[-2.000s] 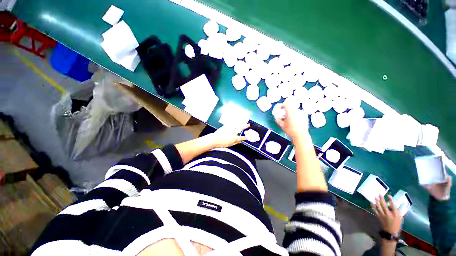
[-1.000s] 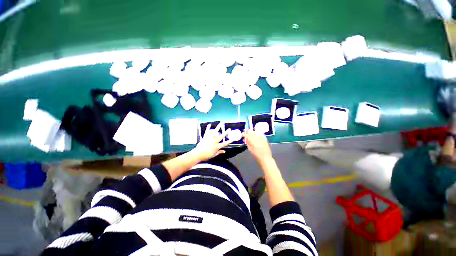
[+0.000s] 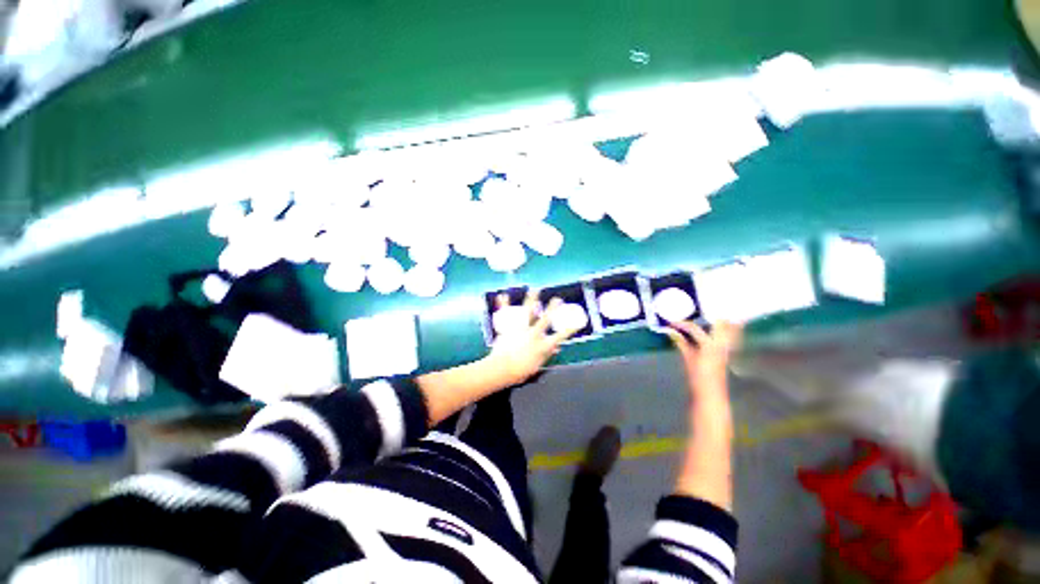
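Four filled boxes with black inserts and white rounded pieces (image 3: 619, 302) stand side by side in a row at the bench's front edge. My left hand (image 3: 527, 342) lies over the two leftmost boxes with its fingers apart, partly hiding them. My right hand (image 3: 705, 342) touches the front of the rightmost filled box (image 3: 674, 303); whether it grips is unclear. White boxes or lids (image 3: 781, 282) continue the row to the right, and one more (image 3: 853, 270) stands apart.
Many loose white products (image 3: 424, 228) lie behind the row. A white stack (image 3: 656, 194) is at their right. Black inserts (image 3: 183, 342), white pieces (image 3: 279, 359) and a white square (image 3: 382, 345) lie left. A red stool (image 3: 884, 513) and a person's sleeve (image 3: 998, 439) are right.
The view has turned and shifted. The box that stood behind the row is now in line with the others. My right hand has moved right to the rightmost filled box; my left hand stays at the left ones.
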